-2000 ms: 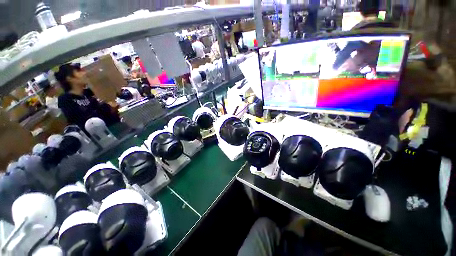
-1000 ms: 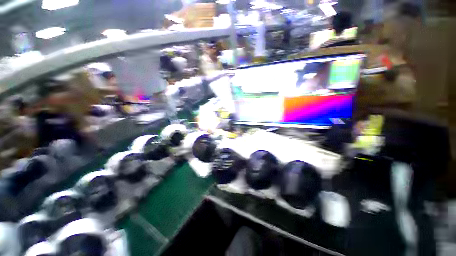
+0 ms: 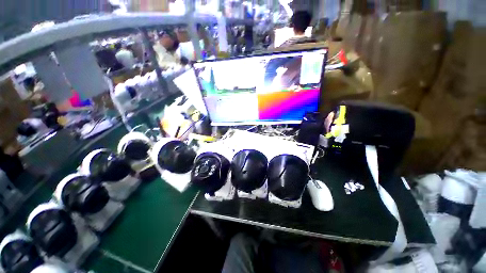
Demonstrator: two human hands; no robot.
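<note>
Neither of my hands can be made out. In front of me stand three dome cameras on the dark bench: one with a visible lens cluster (image 3: 209, 171), a middle black-faced one (image 3: 249, 170) and a right one (image 3: 288, 178). Another white-and-black camera (image 3: 176, 155) stands at the bench corner, left of them. A white mouse (image 3: 321, 195) lies right of the row. A monitor (image 3: 261, 88) behind shows image panes and an orange-purple-blue block. Several more cameras (image 3: 82, 194) stand in a row along the green bench (image 3: 144, 221).
A black box (image 3: 381, 125), perhaps a printer, stands right of the monitor; a white strip (image 3: 386, 200) hangs from it over the bench edge. Small white pieces (image 3: 353, 186) lie near the mouse. White-and-black units (image 3: 453, 208) are piled at right. A person (image 3: 300, 29) is behind the monitor.
The view has swung right: bench, cameras and monitor have shifted left in the picture, and the black box and the piled units at right show more fully. The picture is sharper than one second ago.
</note>
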